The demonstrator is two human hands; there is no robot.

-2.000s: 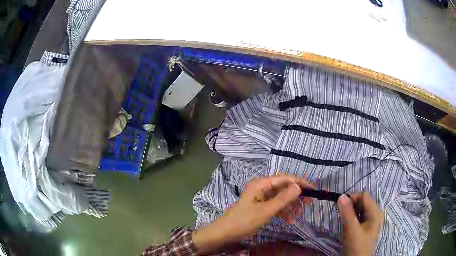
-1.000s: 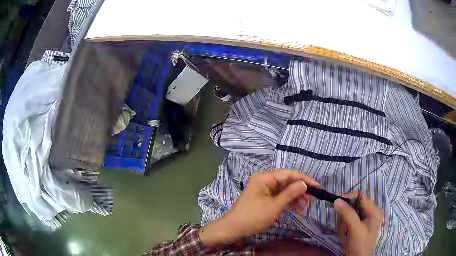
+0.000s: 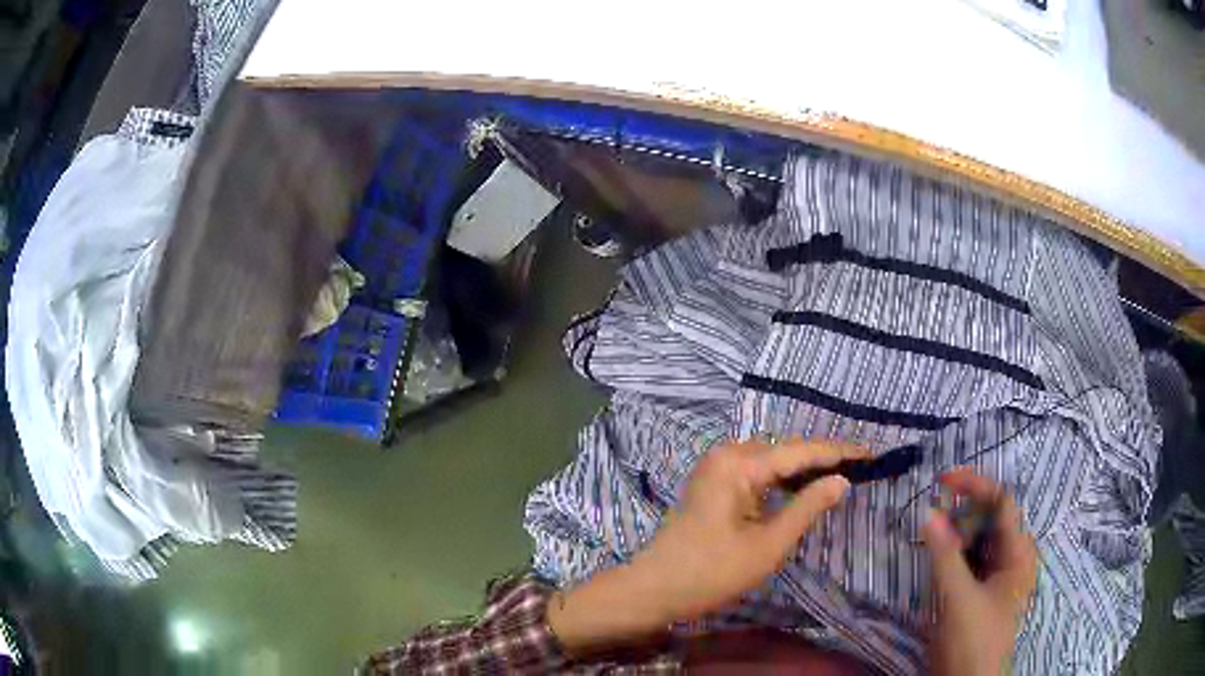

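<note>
The striped garment (image 3: 899,291) lies crumpled over the lap and hangs against the table edge. Several black trim bands (image 3: 912,345) run across it in parallel rows. My left hand (image 3: 740,528) pinches a black band end (image 3: 888,465) between thumb and fingers, its tip pointing right. My right hand (image 3: 981,528) is just to the right, off the band, thumb and forefinger curled near each other; something small and dark shows in its palm, unclear what. A fine dark thread (image 3: 991,442) arcs over the stripes near it. No needle can be made out.
The white table (image 3: 595,40) with a worn wooden edge spans the top. At left are a blue plastic crate (image 3: 346,370), a grey-brown cloth-sided bin (image 3: 218,317) draped with a white garment (image 3: 79,343), and a pale card (image 3: 504,211). Green floor lies between bin and garment.
My right hand has let go of the black band and moved right. My left hand still holds the band, its free end now raised. The view has shifted slightly.
</note>
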